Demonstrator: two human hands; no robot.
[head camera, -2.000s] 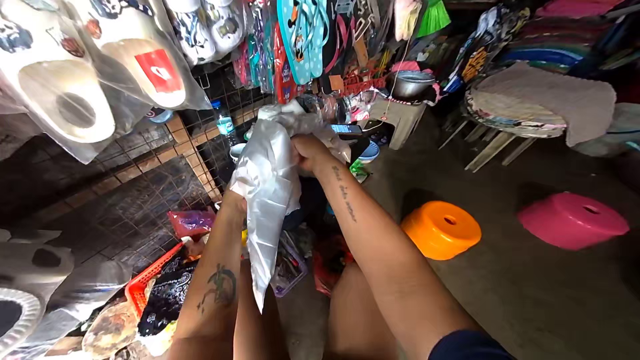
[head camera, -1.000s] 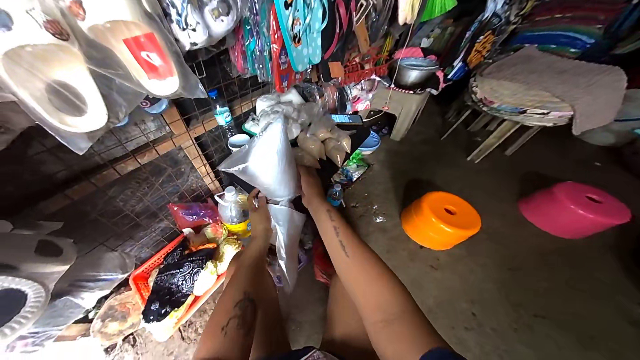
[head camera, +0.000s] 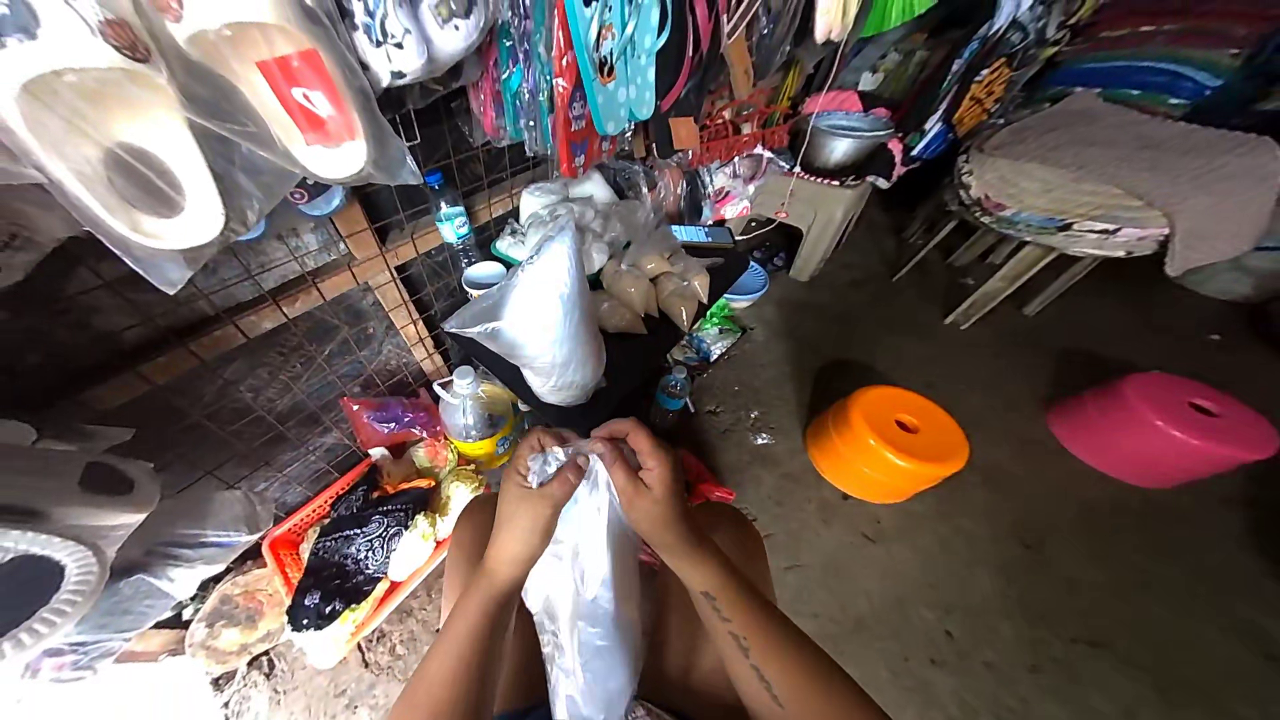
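Between my knees, my left hand (head camera: 543, 487) and my right hand (head camera: 637, 478) pinch the top edge of a clear plastic bag (head camera: 590, 600), which hangs down over my lap. The two hands are close together at its gathered mouth. Just beyond them a full white plastic bag (head camera: 555, 320) rests on a black-topped surface (head camera: 640, 365). Behind it to the right lie several small knotted bags of brown contents (head camera: 652, 285). More bags with white contents (head camera: 600, 215) are heaped at the back, near a phone (head camera: 703, 236) and a white cup (head camera: 484, 278).
A large yellow-labelled bottle (head camera: 477, 415) and a red basket (head camera: 290, 530) with a black bandana stand at left. Small bottle (head camera: 671, 395) is by the surface's near edge. Orange stool (head camera: 888, 443) and pink stool (head camera: 1160, 430) are at right. Packaged slippers (head camera: 110, 130) hang upper left.
My hands have come back toward my lap, now at the clear bag's mouth. The full white bag, touched by my hands a second ago, stands on the black surface without them.
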